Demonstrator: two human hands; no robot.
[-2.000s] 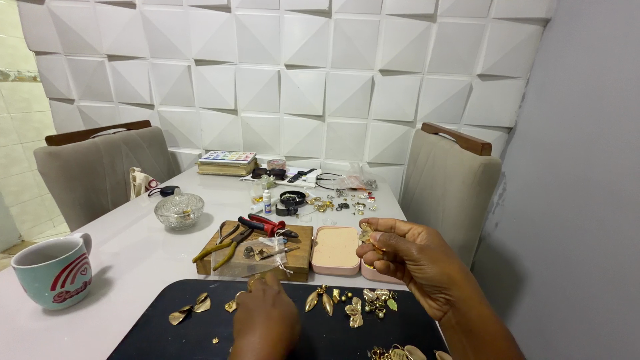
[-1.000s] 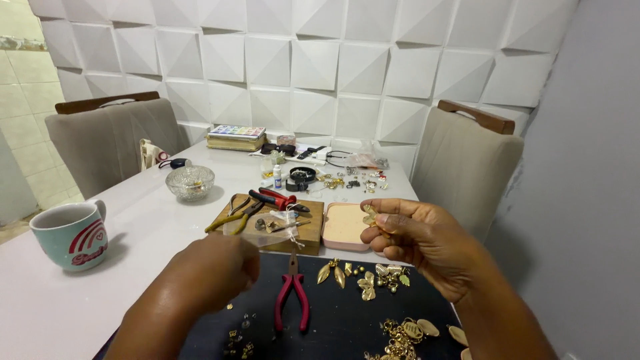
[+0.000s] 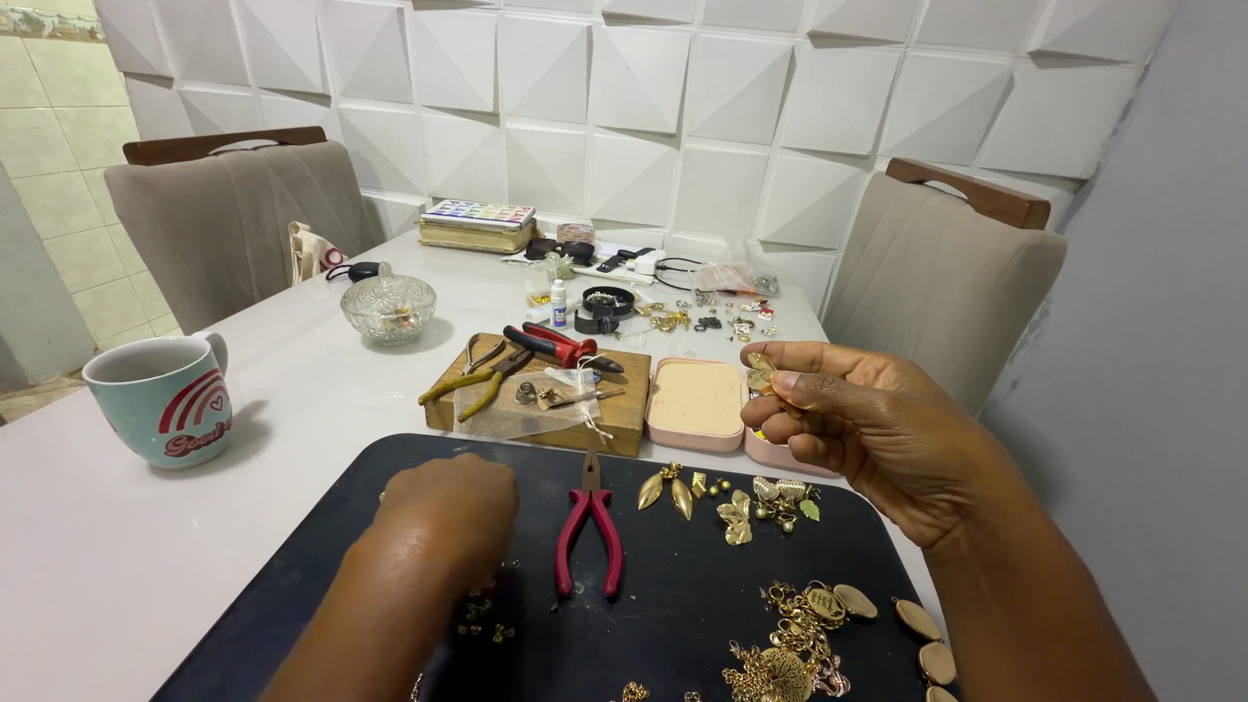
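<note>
My right hand (image 3: pixel 858 429) is raised over the pink tin and pinches a small gold-coloured jewellery piece (image 3: pixel 760 372) between thumb and forefinger. My left hand (image 3: pixel 448 507) is low over the black mat (image 3: pixel 682 604); its fingers point away and are hidden, so what it touches does not show. Pliers with magenta handles (image 3: pixel 589 526) lie on the mat between the hands. Gold leaf-shaped earrings (image 3: pixel 667 490), a gold petal-shaped piece (image 3: pixel 736 518) and a tangle of gold chains (image 3: pixel 804 629) lie toward the right of the mat.
A wooden block (image 3: pixel 624 390) beyond the mat bears several pliers and a mesh pouch (image 3: pixel 517 402). Beside it stands an open pink tin (image 3: pixel 695 405). A mug (image 3: pixel 161 400) and a glass bowl (image 3: pixel 388 310) stand at the left; a glue bottle (image 3: pixel 559 304) and loose jewellery lie farther back.
The magenta pliers now show on the mat, where the first frame does not show them. My left hand has moved left. My right hand still holds the small gold piece.
</note>
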